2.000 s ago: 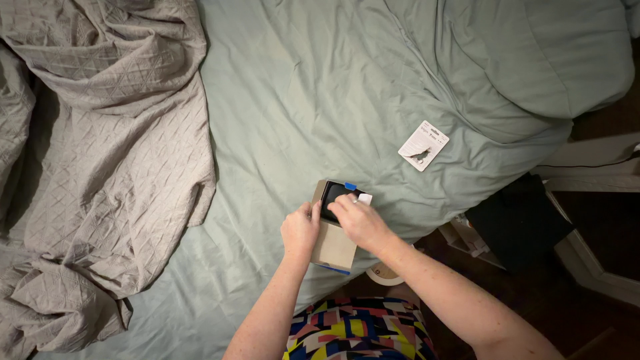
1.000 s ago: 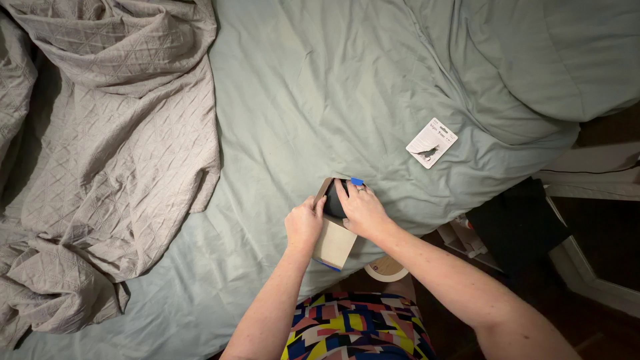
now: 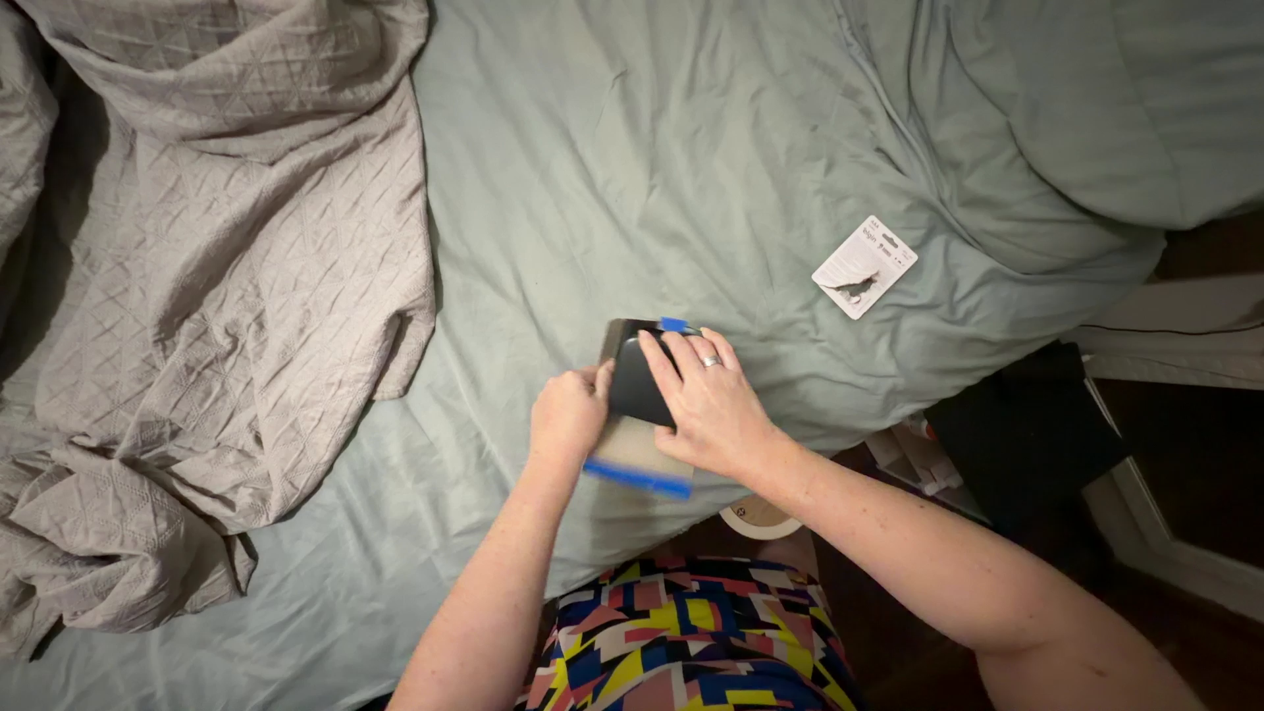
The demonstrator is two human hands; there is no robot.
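Note:
A small cardboard box [image 3: 642, 452] with blue edges lies open near the bed's front edge, its flap toward me. Inside it sits a black plastic piece [image 3: 637, 380], and a blue tab [image 3: 674, 324] shows at the far edge. My left hand [image 3: 571, 415] grips the box's left side, thumb on the rim. Over the right part of the black piece lies my right hand [image 3: 706, 395], fingers spread and a ring on one of them; whether it grips anything I cannot tell. The flap's near edge is blurred.
A printed blister card [image 3: 865, 268] lies on the green bed sheet [image 3: 632, 197] to the right. Crumpled grey bedspread [image 3: 247, 247] covers the left side. Beyond the bed's edge are a round pale object [image 3: 760, 517], a black panel [image 3: 1027, 434] and a white frame [image 3: 1165, 533].
My right hand's fingers have gone from bunched over the box to spread flat across the black piece. The white bit beside the box two seconds ago no longer shows. My left hand stays at the box's side.

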